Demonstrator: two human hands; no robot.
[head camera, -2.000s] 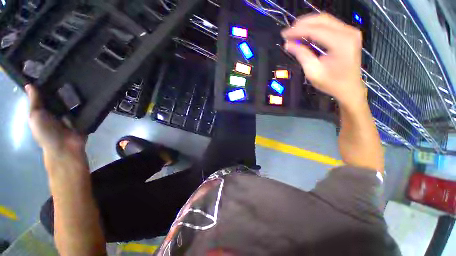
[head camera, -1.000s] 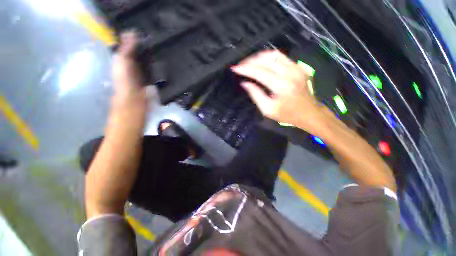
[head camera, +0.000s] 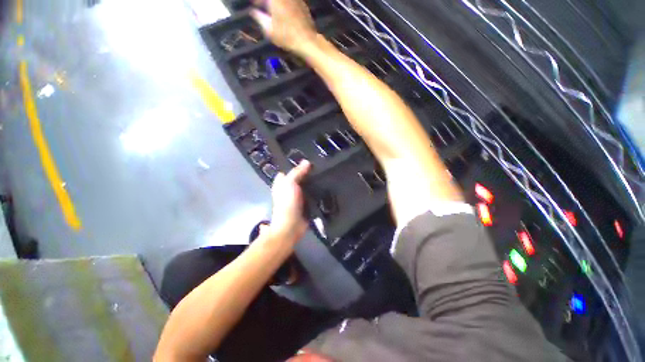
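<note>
A black compartment tray (head camera: 279, 134) runs from the top centre towards my lap, its pockets holding small dark units with shiny edges. One unit (head camera: 274, 65) glows blue in a far pocket. My left hand (head camera: 288, 205) holds the tray's near edge, thumb on top and the other fingers mostly hidden. My right hand (head camera: 286, 25) reaches over the tray's far end. It is blurred and cut off by the top edge, so I cannot tell whether it holds anything.
Lit units (head camera: 518, 260) glow red, green and blue on a dark surface at the right. Chrome wire shelving (head camera: 452, 102) runs along the tray's right side. A closely celled black tray (head camera: 258, 150) shows underneath. Grey floor with yellow lines (head camera: 46, 152) and a yellowish-tan block (head camera: 78, 304) lie left.
The tray and my left hand have come from the left to the centre of the view. My right hand has moved from near the lit units to the tray's far end.
</note>
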